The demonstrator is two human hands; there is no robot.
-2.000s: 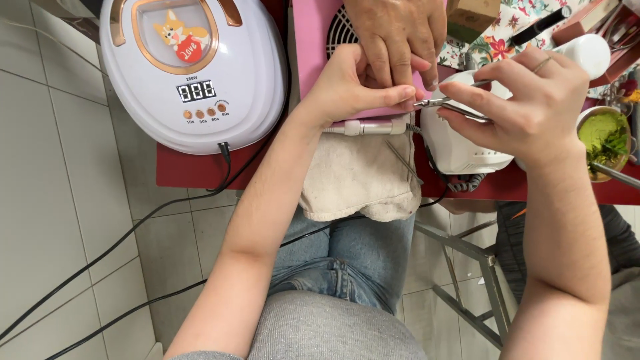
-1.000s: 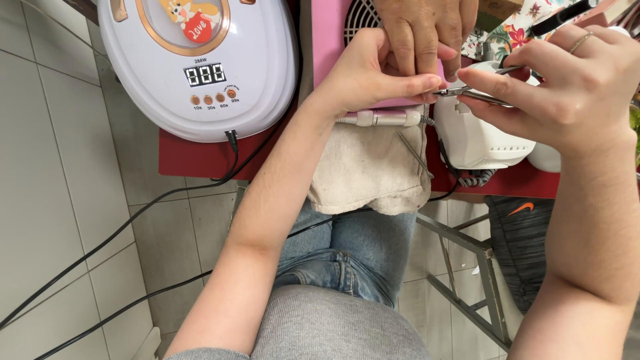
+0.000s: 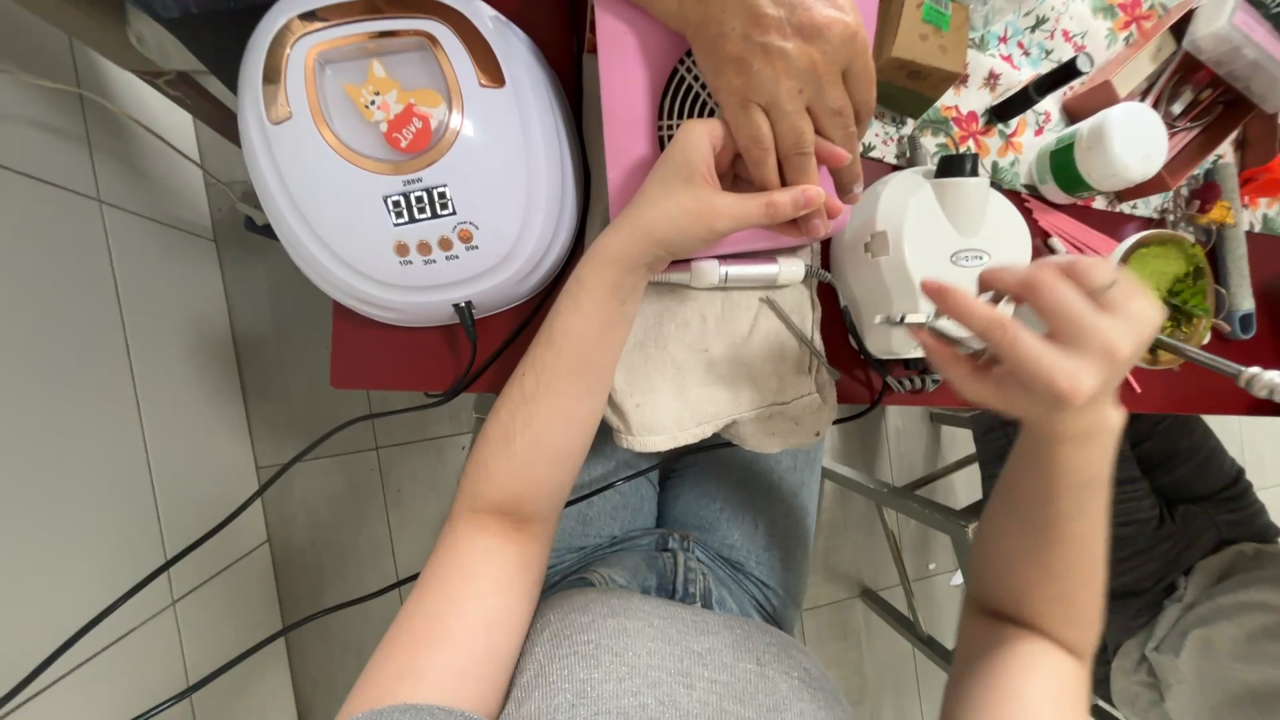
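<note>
My left hand point(image 3: 715, 195) grips a fingertip of another person's hand point(image 3: 790, 90), which rests palm down over a pink nail dust collector point(image 3: 630, 120). My right hand point(image 3: 1050, 330), blurred, is shut on metal cuticle nippers point(image 3: 935, 325), their tip over the white nail drill base point(image 3: 930, 240) and apart from the other person's fingers. Just below the collector's edge lies the pink and silver drill handpiece point(image 3: 735, 272). A thin metal tool point(image 3: 800, 338) rests on the beige towel point(image 3: 710, 370).
A white nail lamp point(image 3: 500, 200) stands at the left, its black cable point(image 3: 300, 455) trailing down. On the right are a cardboard box point(image 3: 920, 50), a white bottle point(image 3: 1100, 150), a black tube point(image 3: 1040, 88) and a bowl of green matter point(image 3: 1170, 280). A metal stool frame point(image 3: 900, 500) stands below the red table point(image 3: 400, 360).
My right hand and the nippers have moved away from the other person's fingertips, down and to the right. My left hand keeps its hold there.
</note>
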